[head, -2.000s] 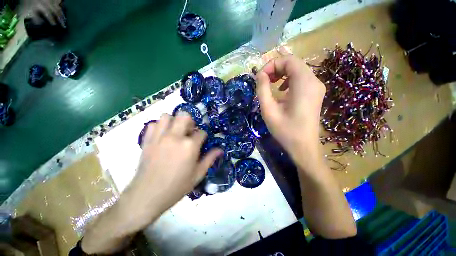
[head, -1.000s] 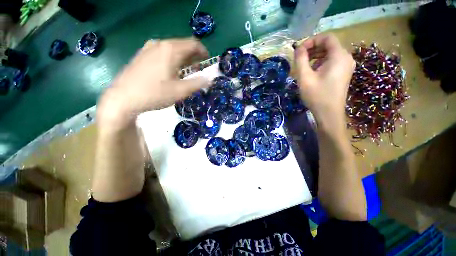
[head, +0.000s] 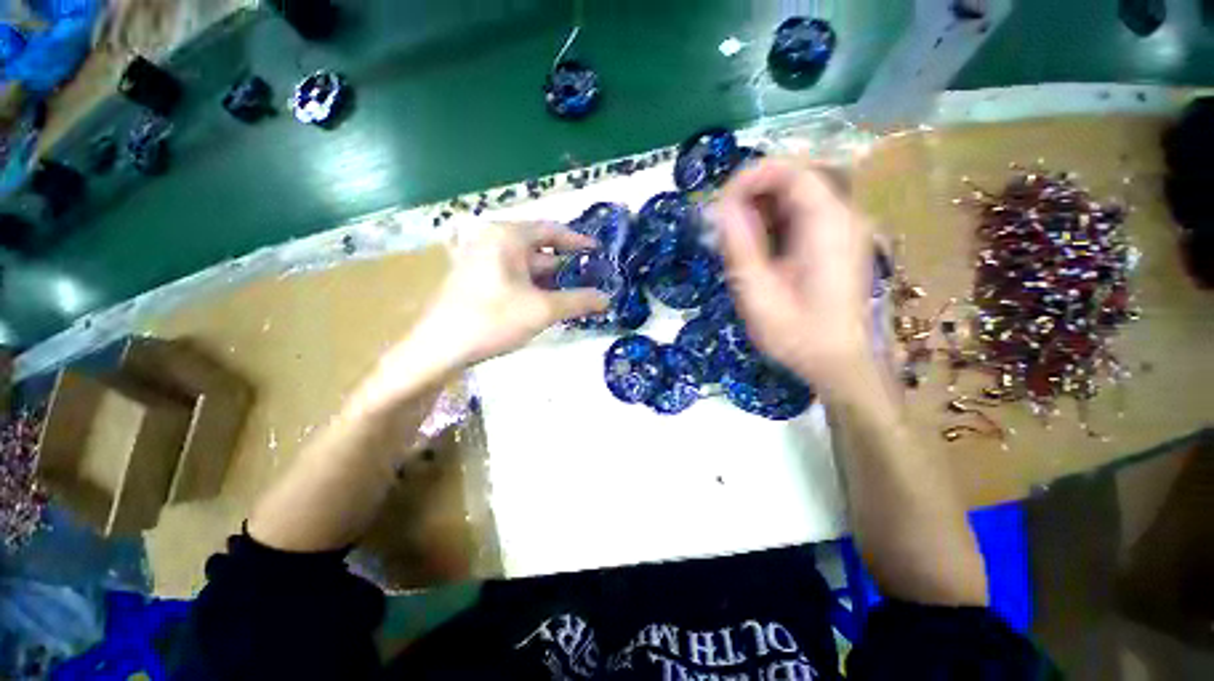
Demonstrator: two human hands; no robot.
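Several round black units with a blue sheen [head: 636,369] lie clustered on the white sheet [head: 652,479]. My left hand [head: 513,293] is at the cluster's left side, with fingers and thumb around the edge of one round unit [head: 593,275]. My right hand [head: 788,253] is over the right side of the cluster, blurred, with thumb and fingertips close together. Whether it holds a small part cannot be told. It hides some units. A tangled heap of small red and dark wired components [head: 1054,286] lies on the bench to the right.
The green conveyor belt [head: 426,146] runs beyond the bench and carries scattered round units [head: 573,89]. A pale post [head: 932,60] stands at the belt edge. An open cardboard box [head: 113,446] is at left. Dark items [head: 1192,186] are at far right, and blue plastic [head: 999,552] shows below the bench.
The view has shifted, so the sheet and heap sit further right. My left hand has come down from above the cluster's left and taken hold of a round unit. My right hand has moved over the units.
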